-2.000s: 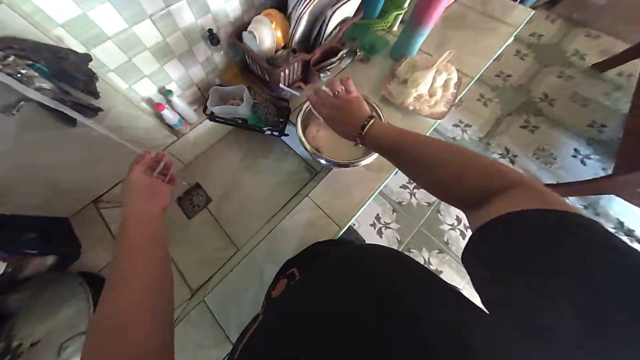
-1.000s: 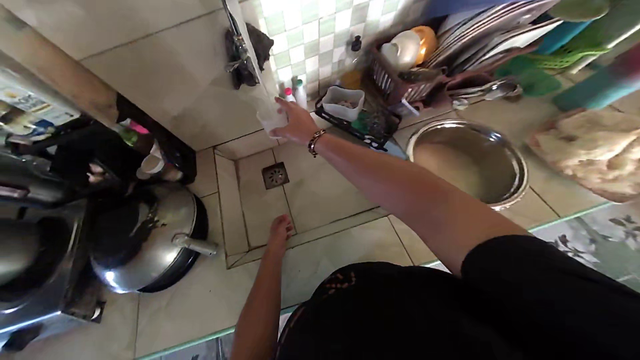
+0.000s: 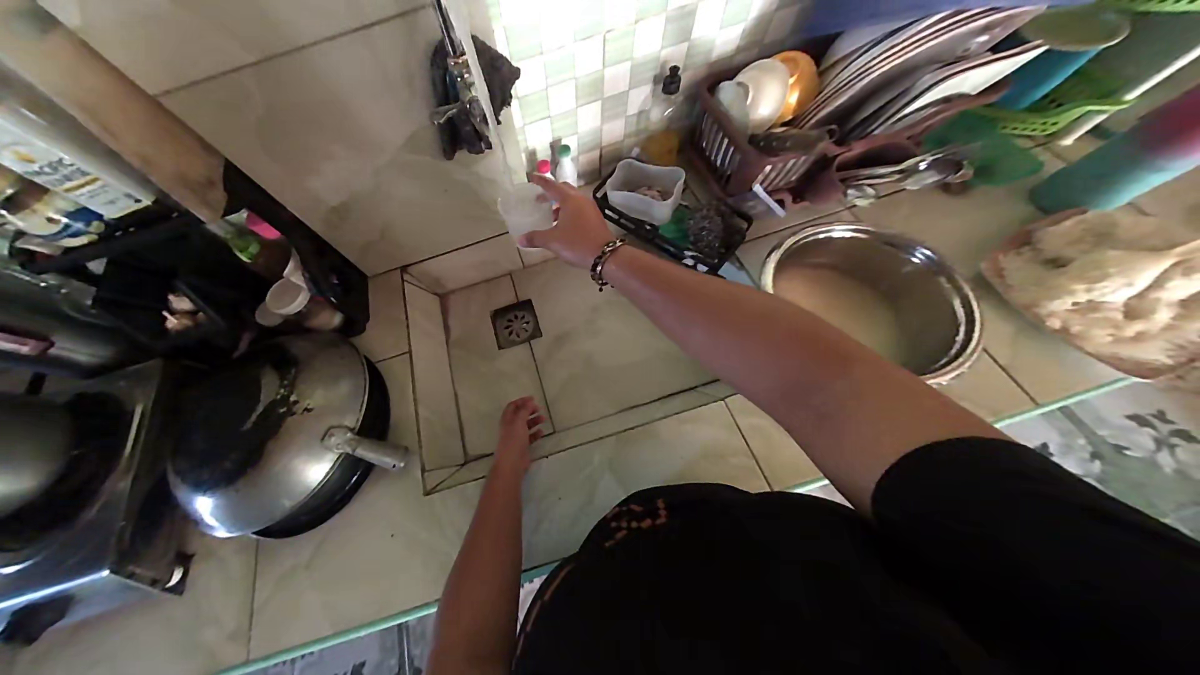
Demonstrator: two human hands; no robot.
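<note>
My right hand (image 3: 570, 223), with a beaded bracelet on its wrist, reaches over the far side of the tiled sink (image 3: 609, 342) and grips a translucent plastic cup (image 3: 527, 212) below the faucet (image 3: 462, 89). The lower left part of the sink has my left hand (image 3: 521, 431) over its near edge, fingers slightly curled, with nothing seen in it. A floor-type drain grate (image 3: 517, 324) lies between the two hands. Right of the sink stands a steel pot (image 3: 872, 300) of cloudy liquid, partly behind my right forearm.
A lidded wok (image 3: 272, 431) and a gas stove (image 3: 103, 487) are at left. Behind the sink stand small bottles (image 3: 565, 167), a black tray with a plastic container (image 3: 645, 190), and a dish rack (image 3: 750, 155) with plates. A bowl of pale dough-like food (image 3: 1116, 291) sits at right.
The view has swung left, toward the stove. My right hand has gone from over the steel pot to the faucet, where it holds the cup. My left hand has moved down to the sink's near edge.
</note>
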